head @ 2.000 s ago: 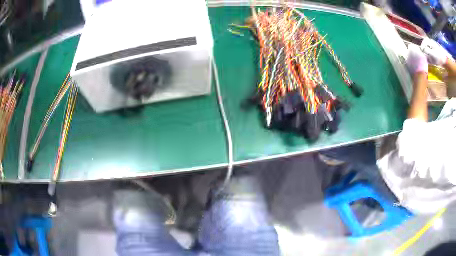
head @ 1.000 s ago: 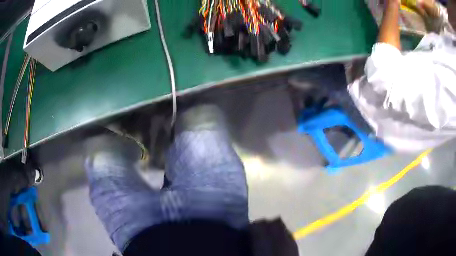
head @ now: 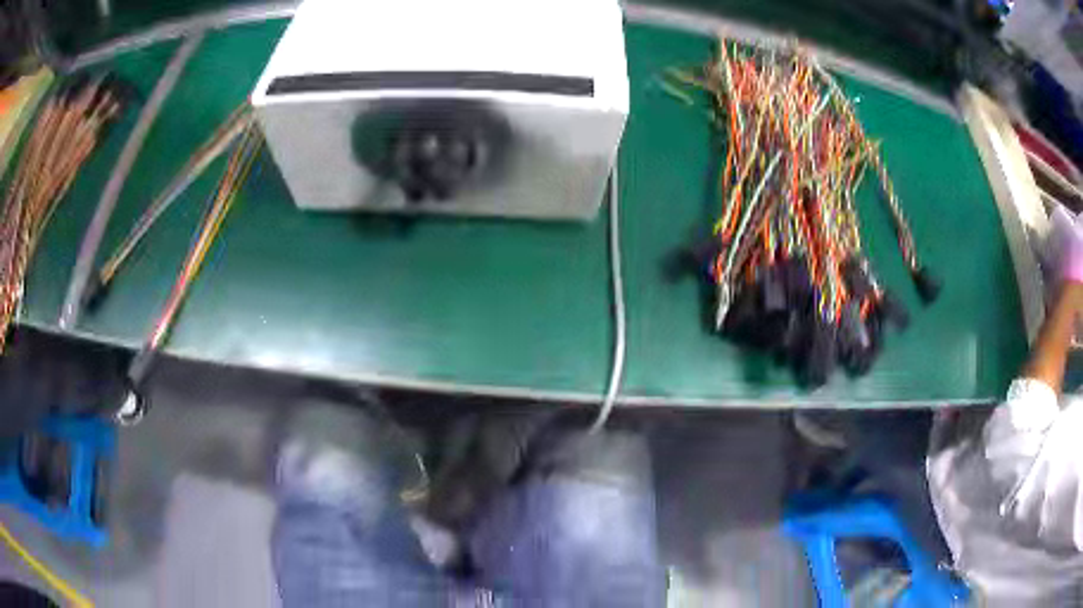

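Neither of my hands is in the picture. A white machine (head: 445, 149) stands on the green bench (head: 416, 297) in front of me. The round black fitting (head: 434, 154) on its front is blurred. To its right lies a pile of twisted wire harnesses (head: 796, 178), red, orange, yellow and white, with black connectors (head: 808, 309) at the end toward me. One harness (head: 897, 226) lies at the pile's right side. To the left of the machine, two thin wire bundles (head: 214, 238) slant toward the bench's front edge, and one reaches over it.
A grey cord (head: 618, 297) runs over the bench edge. More wires (head: 54, 178) lie at far left. A neighbour's white sleeve (head: 1027, 445) and gloved hand (head: 1065, 244) are at a wooden-edged tray (head: 1009, 202). Blue stools (head: 861, 529) stand below. My knees (head: 570, 511) are under the bench edge.
The view dipped toward my lap, then rose again and shifted left, so the machine and pile now show farther right. The machine and wire pile look unchanged on the bench.
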